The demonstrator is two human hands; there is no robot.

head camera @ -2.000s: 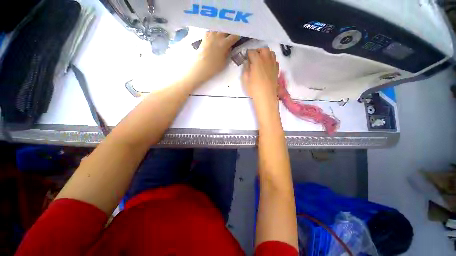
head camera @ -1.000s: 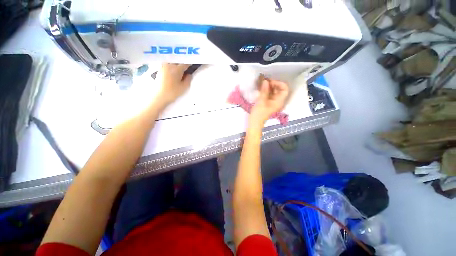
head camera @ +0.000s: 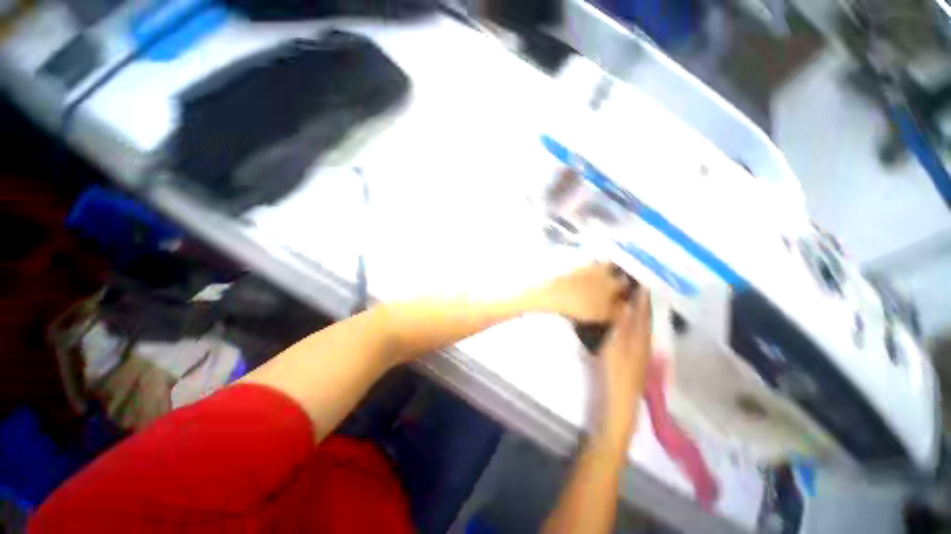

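The view is blurred. My left hand and my right hand are close together under the arm of the white sewing machine. A small dark piece shows between and just below them; whether either hand grips it is unclear. My left fingertips are at another dark spot beside the right fingertips. A crumpled pink strip lies on the table just right of my right hand.
A thick dark stack of cut pieces lies on the white table to the left. A narrow dark strip hangs toward the front edge. Cloth heaps are below the table at left.
The view has turned left and tilted, so the whole stack shows. My right hand has moved from the pink strip back beside my left hand.
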